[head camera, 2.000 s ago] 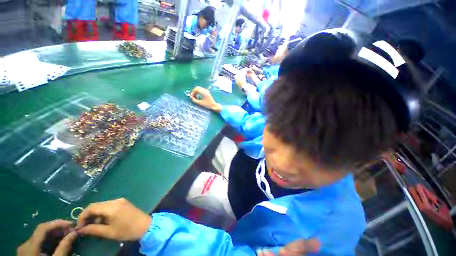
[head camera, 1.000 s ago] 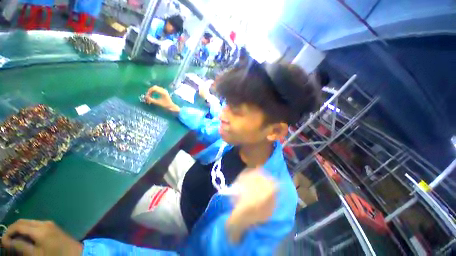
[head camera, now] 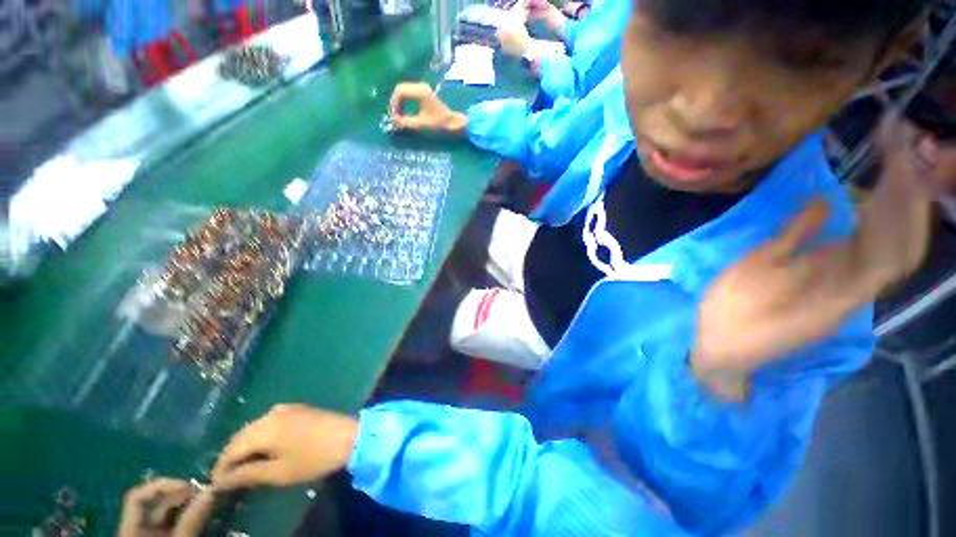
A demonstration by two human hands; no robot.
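My left hand [head camera: 163,509] is at the bottom left, cut by the lower edge, its fingers curled. My right hand [head camera: 283,446], in a blue sleeve, reaches in beside it with fingertips pinched together. The fingertips of both hands meet at a tiny pale, shiny part [head camera: 199,486]; blur and fingers hide its shape. A small loose cluster of dark and pale parts [head camera: 63,516] lies on the green bench to the left of my hands. A few tiny bits lie near my fingers.
A clear tray [head camera: 115,367] holds a copper and gold heap [head camera: 231,278]. Beyond it is a clear pocketed tray [head camera: 404,215] with silvery parts and a white square [head camera: 296,190]. White sheets [head camera: 68,194] lie far left. A neighbour sits close right, one blurred hand [head camera: 797,294] raised.
The view swung right, then back left and down, so my left hand and the loose cluster show again. The neighbour has turned towards me, with the raised hand still up.
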